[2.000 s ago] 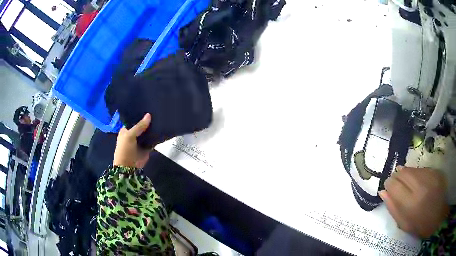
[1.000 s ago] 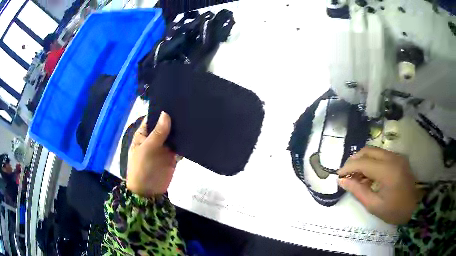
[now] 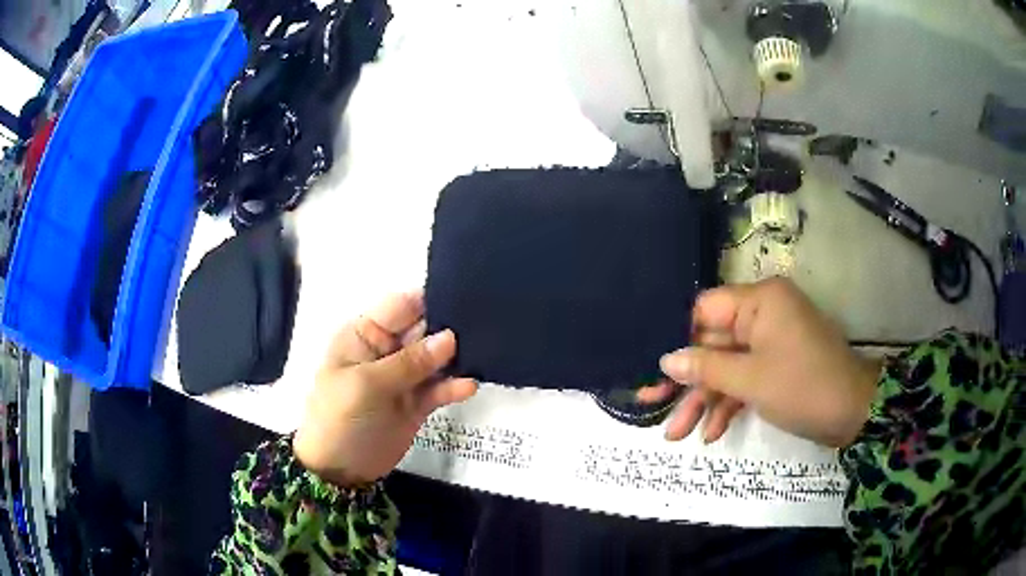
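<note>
A black fabric panel with rounded corners lies flat between my hands, in front of the needle area. My left hand grips its lower left edge, thumb on top. My right hand holds its lower right corner, thumb on top, fingers partly beneath. The panel covers most of the zipper strip; a curved piece of it shows below the panel's lower edge. The presser foot and needle area is beside the panel's upper right corner, partly hidden.
The blue bin stands at the left with dark fabric inside. The zipper strip pile lies beside it, above the panel stack. Thread snips lie right of the needle. A printed ruler runs along the front edge.
My left hand has carried the panel right, from near the bin to over the zipper strip. My right hand has moved from the strip onto the panel. The view has shifted right.
</note>
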